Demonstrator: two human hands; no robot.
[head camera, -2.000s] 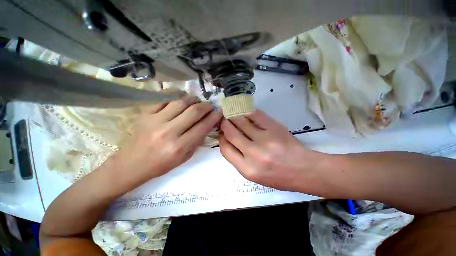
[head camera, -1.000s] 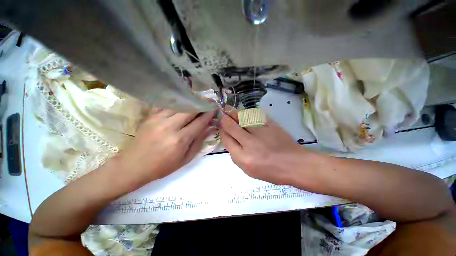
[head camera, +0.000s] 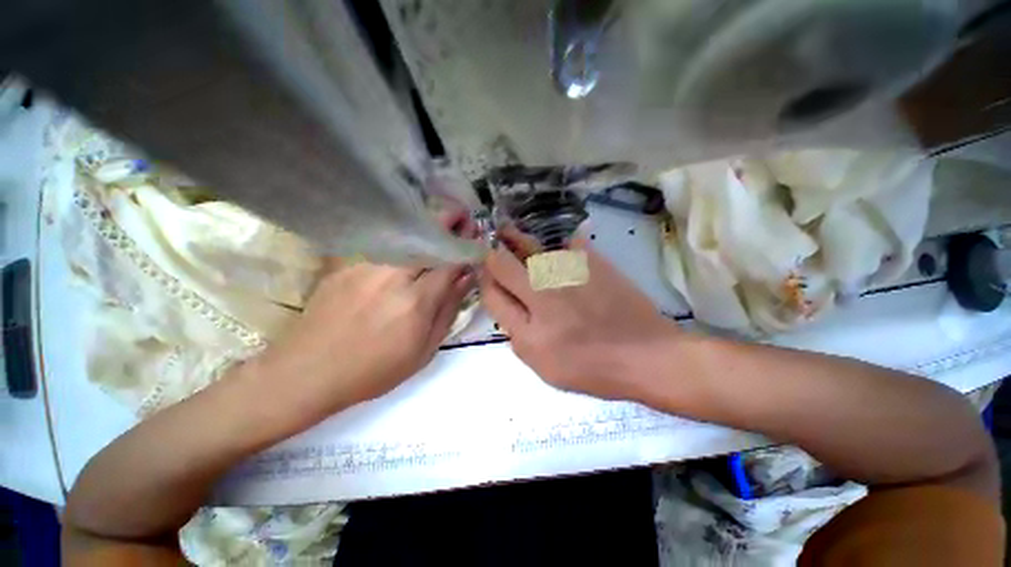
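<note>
My left hand lies on the cream garment piece, its fingers bent close to the presser foot, partly hidden by the machine head. My right hand is just right of the needle, fingertips pinched together at the presser foot. The cloth edge between the fingertips is small and blurred. The ribbed cream tension knob hangs in front of my right hand. The garment piece spreads to the left with a beaded-looking lace line.
The machine head blocks the top of the view. A crumpled cream cloth bundle lies right of the needle. A black round knob is at the far right. Printed cloth with a blue rim shows below the table.
The view has shifted, so the machine head covers more of the top and the black knob shows more. Both hands stay at the needle; my left fingers are slightly lower and more curled.
</note>
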